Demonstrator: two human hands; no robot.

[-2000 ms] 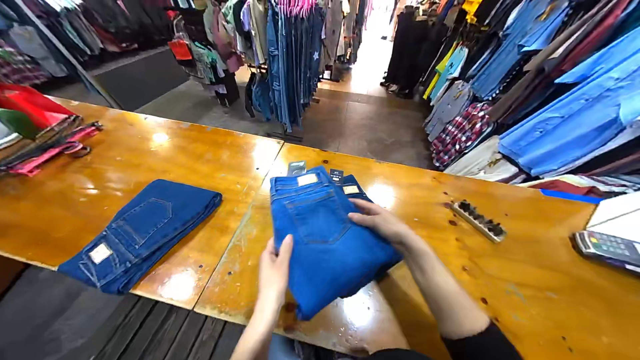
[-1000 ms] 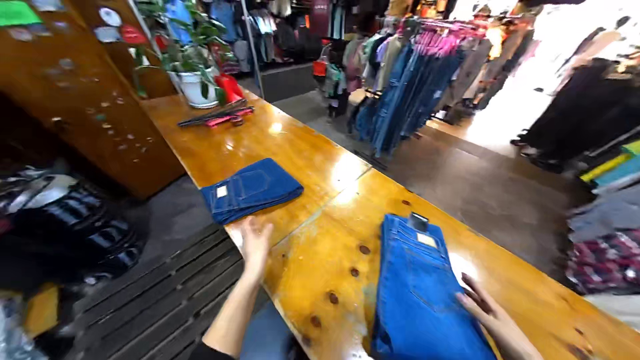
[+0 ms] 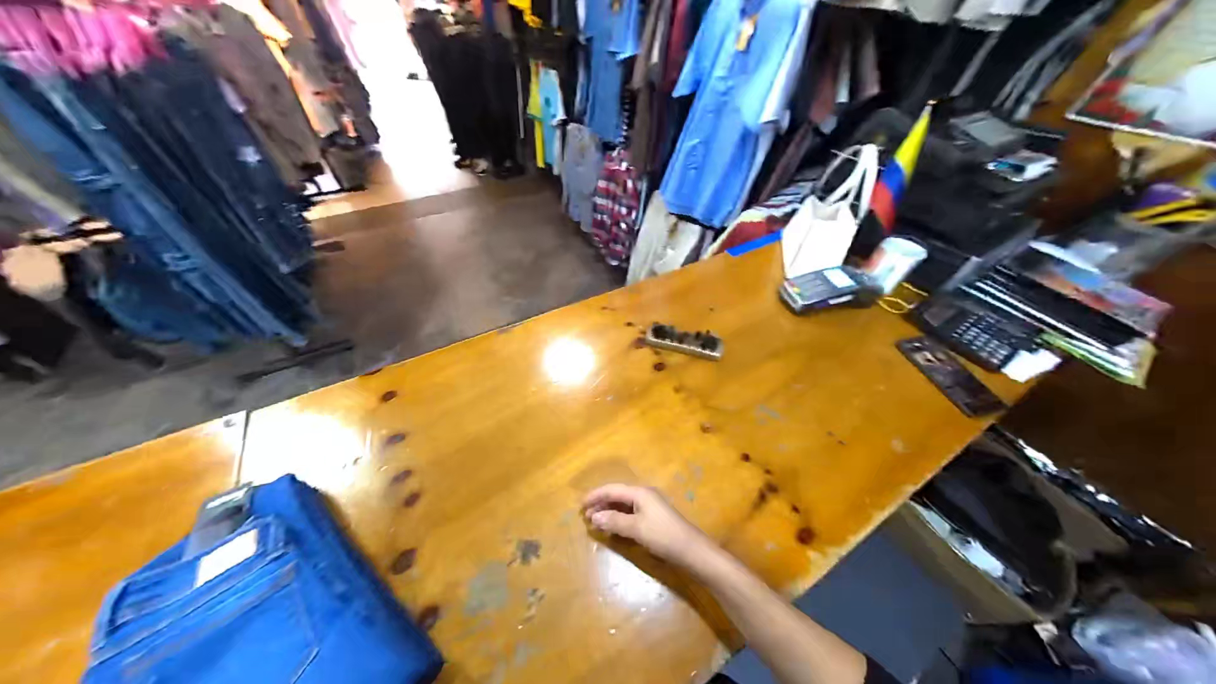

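My right hand (image 3: 638, 521) hovers over or rests on the wooden counter (image 3: 532, 427), its fingers loosely curled and nothing visible in them. To its left, at the bottom left of the view, lies a folded pair of blue jeans (image 3: 332, 608) with a pale patch at the waistband and a dark tag at its upper edge. A gap of bare wood separates hand and jeans. My left hand is out of view.
A small block with dark knobs (image 3: 684, 340), a card terminal (image 3: 825, 288), a white bag (image 3: 825, 223), a dark phone-like slab (image 3: 950, 375) and a desk telephone (image 3: 983, 332) stand along the counter's right part. Clothes racks with jeans (image 3: 180, 209) and shirts (image 3: 708, 114) line the far side.
The view has swung to the right. My right hand has come off the blue jeans and is now over the wood. My left hand and the darker folded jeans have left the view.
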